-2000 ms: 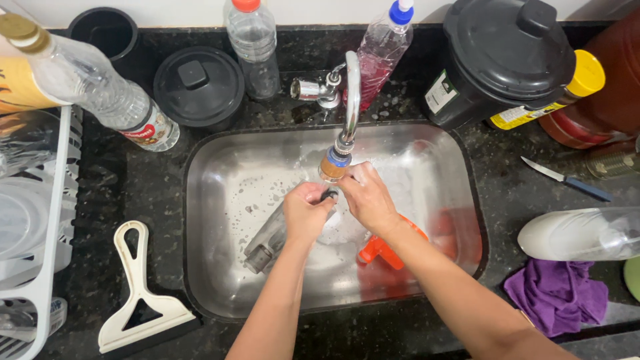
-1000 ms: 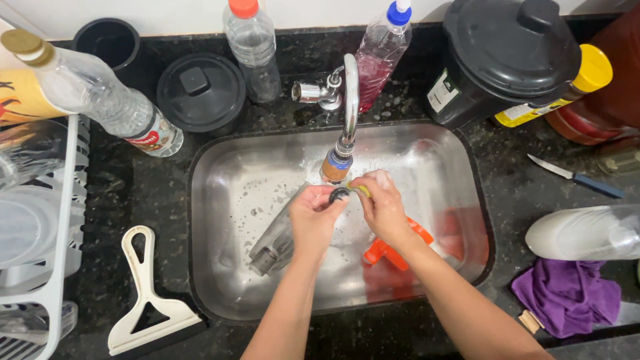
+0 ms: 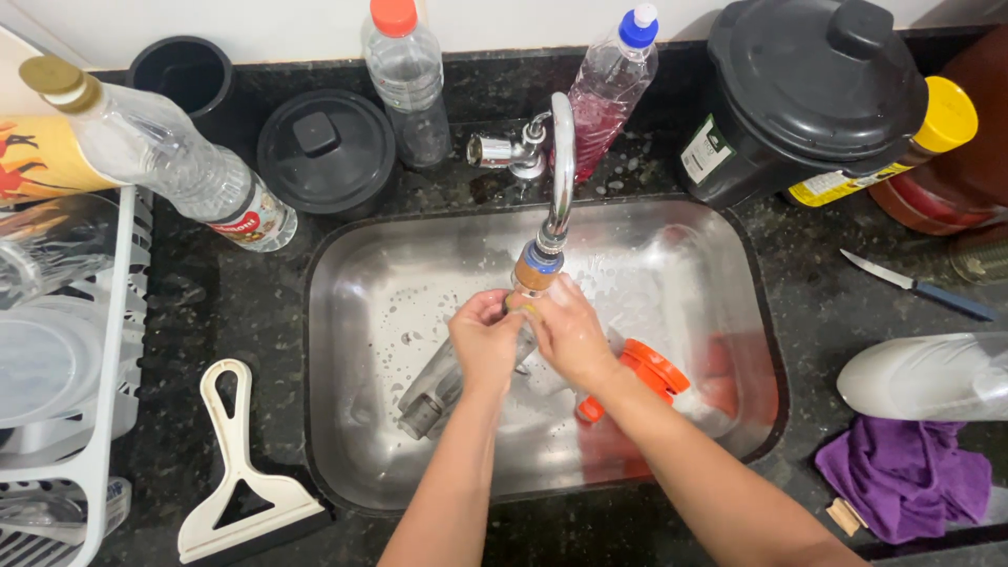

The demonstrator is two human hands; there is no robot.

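Directly under the tip of the chrome faucet, my left hand and my right hand meet around a small dark round part. The left fingers grip that part. Between my fingertips is something yellowish, pinched by the right hand; its kind is unclear. A grey translucent plastic container lies tilted in the steel sink, partly behind my left hand. An orange plastic lid-like piece rests in the sink beside my right wrist and is partly covered by it.
A white squeegee and white dish rack are left of the sink. Bottles, including a red-capped one, and black lidded containers line the back. On the right are a knife, a whitish bottle and a purple cloth.
My right hand has moved slightly up and left from a second ago, closer to my left hand under the faucet. The grey container and orange piece remain in the sink.
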